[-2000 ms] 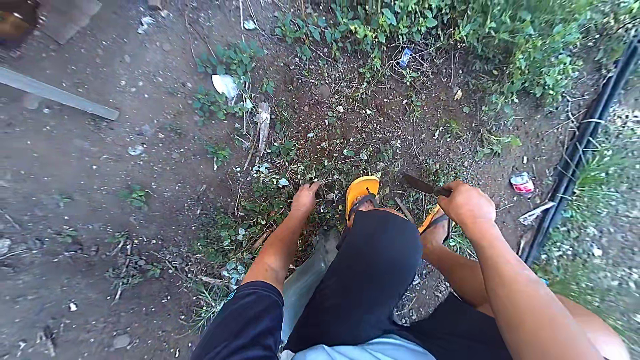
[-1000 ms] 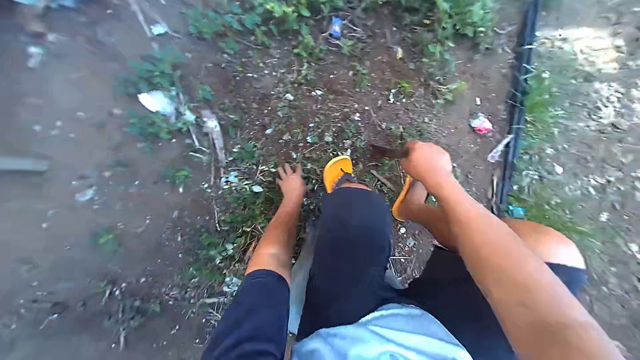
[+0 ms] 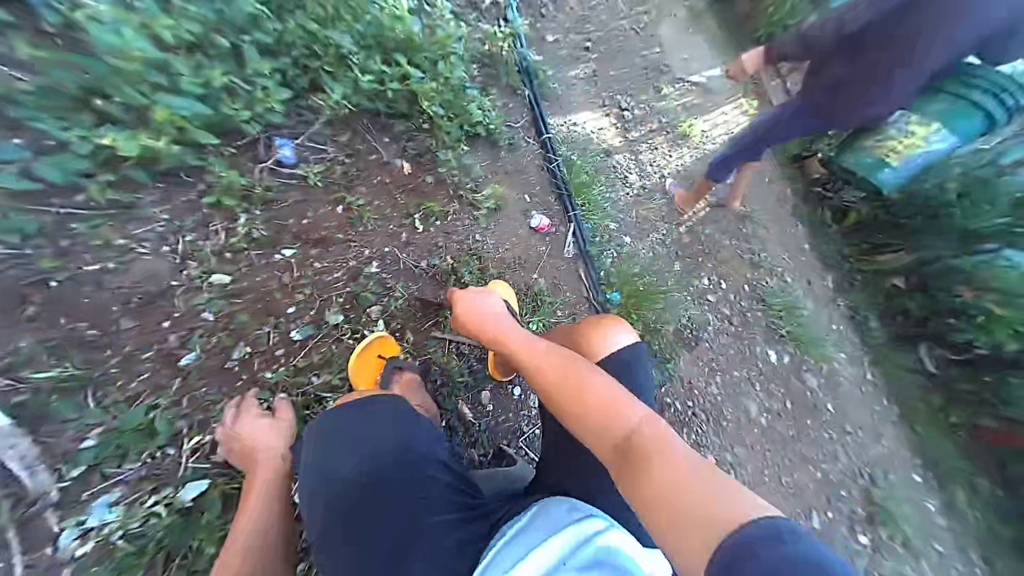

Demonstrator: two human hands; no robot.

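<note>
My right hand is closed around the handle end of a knife; its dark, rusty-looking blade points left, low over the soil and partly blurred. My left hand is beside my left knee, above the weeds, fingers slightly spread and holding nothing that I can see. Between the two hands are my feet in yellow sandals, the left sandal in plain view and the right sandal partly behind my right hand. A thin stick lies under the right wrist.
Black pipes or cables bound with wire run along the ground at the right. A crumpled red and white wrapper lies near them. Beyond, a person is on a gravel path beside a green container. Leafy plants grow ahead.
The view has swung right, bringing a person and a green container into sight. The knife stays in my right hand. My left hand remains apart from it, fingers loose.
</note>
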